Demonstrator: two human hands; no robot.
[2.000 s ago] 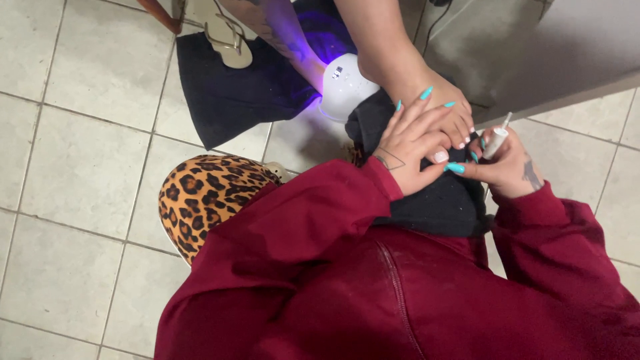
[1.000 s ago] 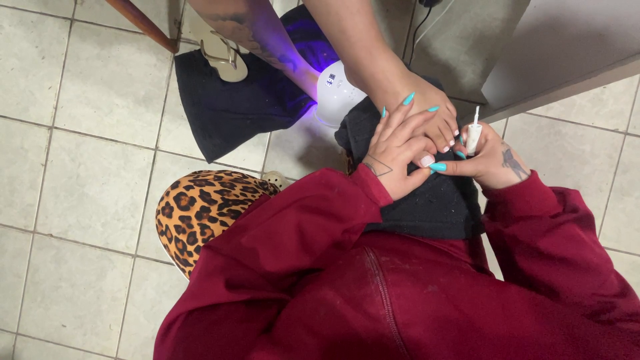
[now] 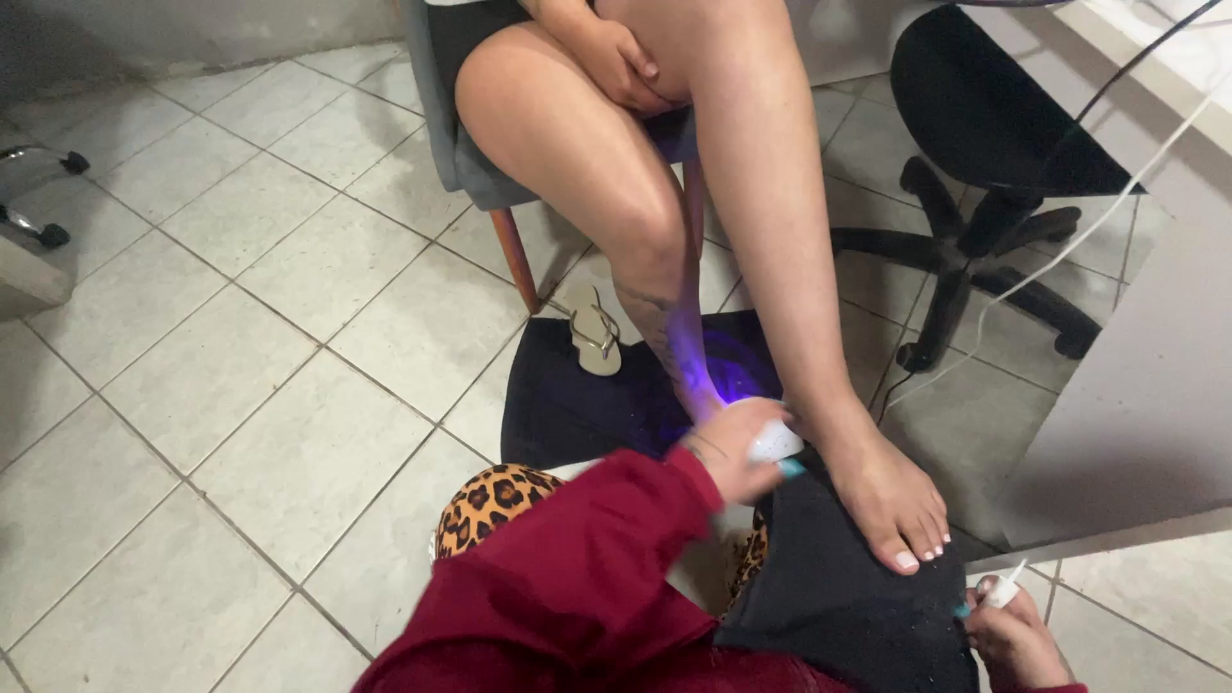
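My left hand point(image 3: 739, 448), blurred, reaches over the white nail-curing lamp point(image 3: 776, 441), its fingers spread at the lamp's side; whether it grips the lamp is unclear. Violet light glows from the lamp onto the other person's tattooed ankle and the foot mostly hidden there. In my right hand point(image 3: 1009, 621), at the lower right, is a small white applicator bottle point(image 3: 1003, 589) with its thin tip up. The person's other bare foot point(image 3: 885, 496), with white-tipped toenails, rests on a black towel point(image 3: 847, 587) over my lap.
A flip-flop point(image 3: 596, 332) lies on a dark cloth point(image 3: 549, 404) on the tiled floor. The person sits on a grey chair point(image 3: 438, 125). A wheeled black chair point(image 3: 948, 231), a white cable point(image 3: 1044, 265) and a desk panel point(image 3: 1116, 414) stand at the right. My leopard-print seat point(image 3: 496, 500) shows below.
My left hand has left the toes and moved to the lamp. My right hand has moved away from the foot, still with the bottle. The view has tilted up.
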